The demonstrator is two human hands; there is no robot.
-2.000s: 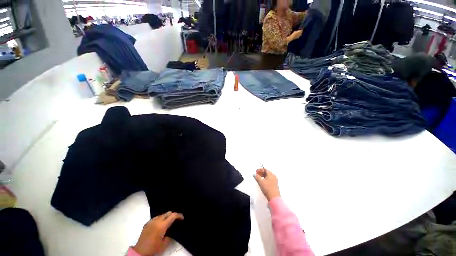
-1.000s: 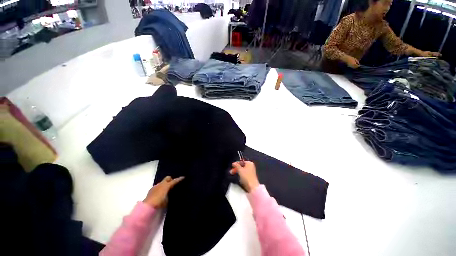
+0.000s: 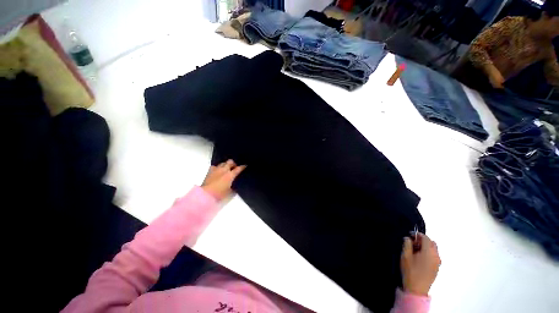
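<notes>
The black garment [image 3: 306,147] lies spread across the white table, running from upper left to lower right. My left hand [image 3: 224,178] lies on its near edge at centre left, fingertips pinching or pressing the cloth. My right hand [image 3: 420,263] is at the garment's lower right end, closed round the thread snips [image 3: 417,237], whose small silvery blades point away from me over the cloth. Any loose threads are too fine to see.
Folded jeans [image 3: 331,52] and another folded pair [image 3: 441,101] lie at the far side, with an orange strip [image 3: 396,74] between. Dark jeans [image 3: 521,177] are piled right. Black garments [image 3: 49,202], a yellow and red bag [image 3: 52,64] and a clear bottle [image 3: 79,54] are left. A person [image 3: 512,52] stands far right.
The view has swung and tilted. The garment now lies in a long stretch towards the lower right. My right hand has moved with the snips to that end, farther from my left hand.
</notes>
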